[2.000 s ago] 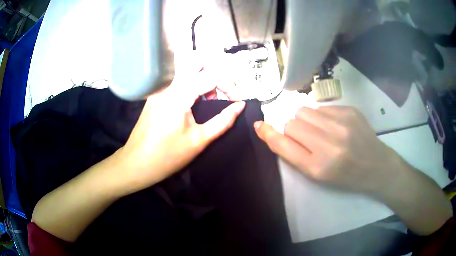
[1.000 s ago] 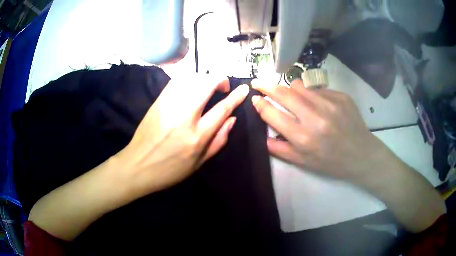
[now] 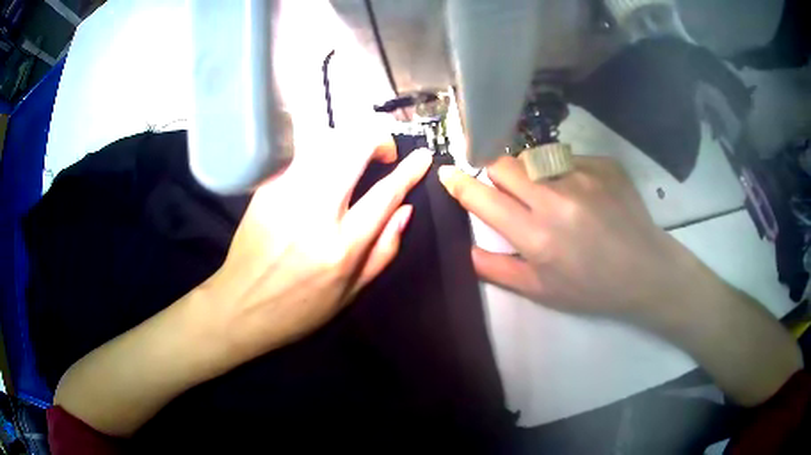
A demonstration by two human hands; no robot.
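Observation:
A large dark garment piece [image 3: 151, 231] covers the left and middle of the white table and runs down over the front. Its narrow right strip [image 3: 449, 267] leads up to the presser foot [image 3: 434, 133], and its top edge lies at the foot. My left hand [image 3: 307, 231] lies on the cloth, fingertips pressing it just before the foot. My right hand [image 3: 569, 231] is at the strip's right edge, index fingertip on the cloth, other fingers bent over the white bed. The needle is lost in lamp glare.
The sewing machine head [image 3: 502, 71] hangs above my hands, with a pale bar [image 3: 233, 98] at left. A cream knob [image 3: 549, 161] is above my right hand. Dark cloth [image 3: 654, 107] and a pinkish tool [image 3: 758, 203] lie at right. A blue edge [image 3: 27, 267] borders the left.
The cloth's top edge has moved up to the presser foot, with both hands' fingertips beside it. My right hand has closed in on the strip from further right. The view has shifted a little.

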